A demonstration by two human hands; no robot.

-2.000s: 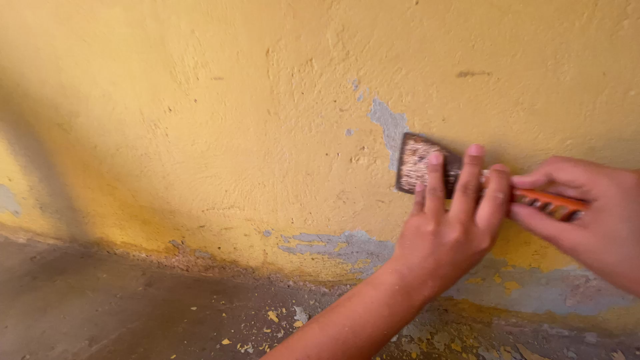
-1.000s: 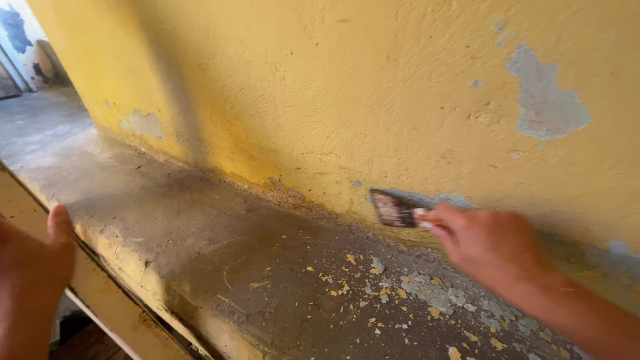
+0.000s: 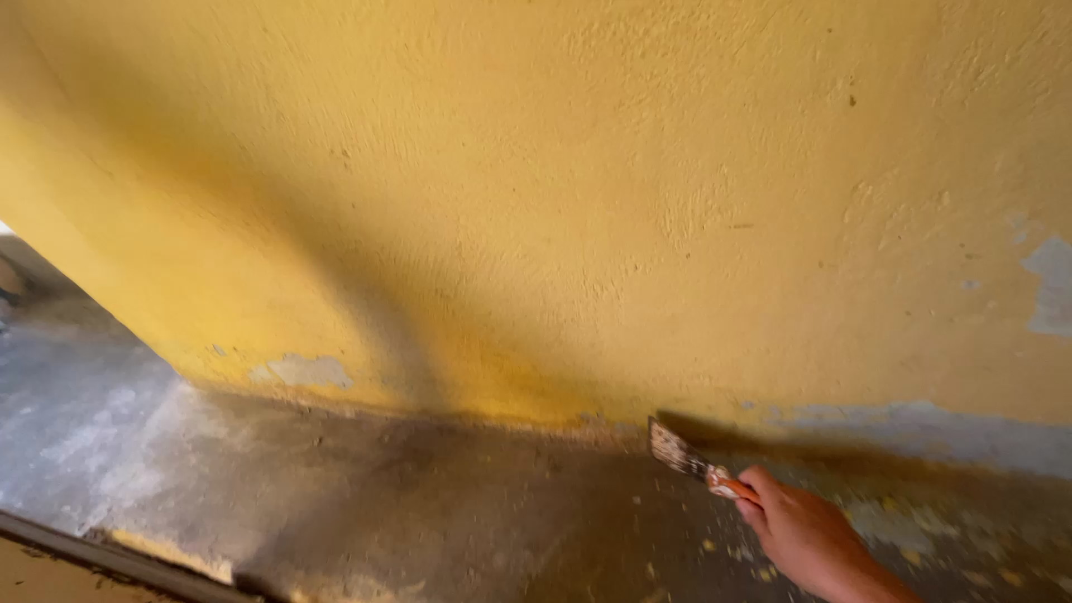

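My right hand (image 3: 808,532), at the lower right, grips the orange handle of a paint scraper (image 3: 678,448). Its wide metal blade is smeared with pale residue and points up and left. The blade's edge is at the foot of the yellow painted wall (image 3: 536,209), close to where it meets the grey ledge (image 3: 469,511); whether it touches the wall I cannot tell. A grey patch of bare plaster (image 3: 930,427) runs along the wall's base to the right of the blade. My left hand is out of view.
Loose paint flakes (image 3: 766,574) lie on the ledge around my right hand. Smaller bare patches (image 3: 310,370) mark the wall at the lower left and another (image 3: 1053,285) at the right edge. A dark rail (image 3: 109,557) crosses the lower left corner, and the wall ends at the left.
My left hand, on the scraper two seconds ago and apart from it one second ago, has left the view. The scraper has gone from beside the upper bare patch to the wall's base.
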